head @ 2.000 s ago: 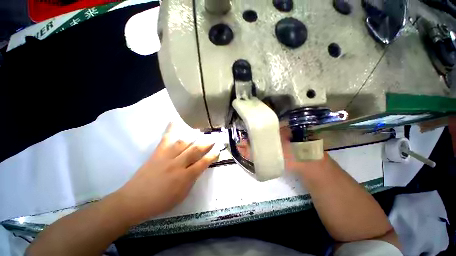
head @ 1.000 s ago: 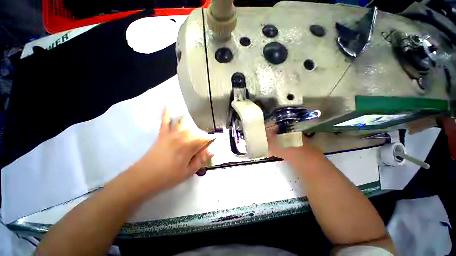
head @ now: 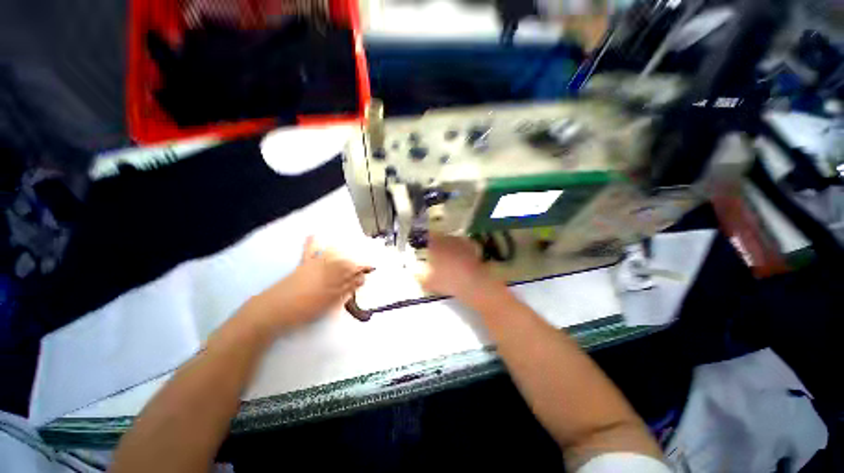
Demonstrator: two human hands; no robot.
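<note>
The white fabric piece point(head: 222, 277) lies along the left of the table and runs to the needle area of the cream sewing machine point(head: 444, 139). The large black fabric piece point(head: 176, 199) lies behind it. My left hand point(head: 315, 282) rests flat on the white fabric, left of the needle, fingers spread. My right hand point(head: 453, 266) is at the right of the needle guard point(head: 402, 212), blurred; whether its fingers hold cloth cannot be told. A dark curved edge point(head: 358, 309) shows beside my left hand. The presser foot is washed out by glare.
A red basket point(head: 363, 69) with black pieces stands behind the table. The machine's green panel point(head: 583, 185) has a lit screen. A white spool point(head: 635, 272) sits at the right of the bed. White cloth point(head: 750, 416) lies at the lower right. The table's green edge point(head: 370, 393) runs in front.
The view has pulled up and back, showing more of the machine, its screen and the red basket. My hands stay beside the needle; the dark curved edge shows more clearly.
</note>
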